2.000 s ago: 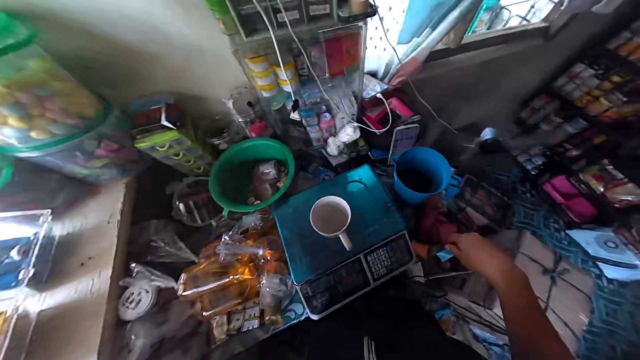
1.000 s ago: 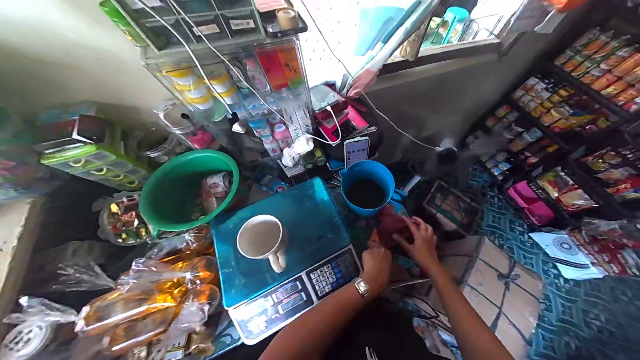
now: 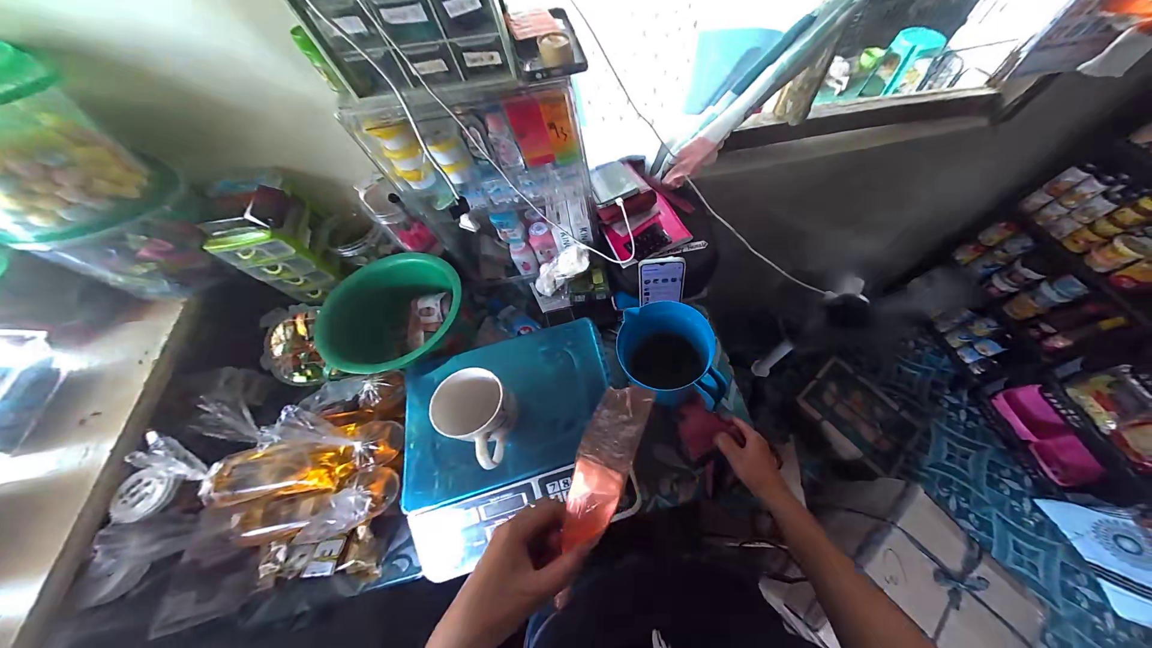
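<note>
My left hand grips the lower end of a clear and orange plastic strip or bag, which rises over the right edge of the digital weighing scale. My right hand holds a dark red cloth or pouch just below the handle of a blue plastic pitcher; its exact kind is unclear. Dark contents lie inside the pitcher. On the blue platform of the scale stands a white mug, its handle toward me. The scale's keypad is partly hidden by my left hand and the strip.
Left of the scale lie knotted bags of amber liquid, with a green basin behind them. A lit phone leans behind the pitcher, beside a clear drawer rack. Tied cardboard and packet racks are at right.
My left hand has come from beside my right hand back to the scale's front edge, now holding the orange strip. The right hand stays near the red item. The mug remains on the scale.
</note>
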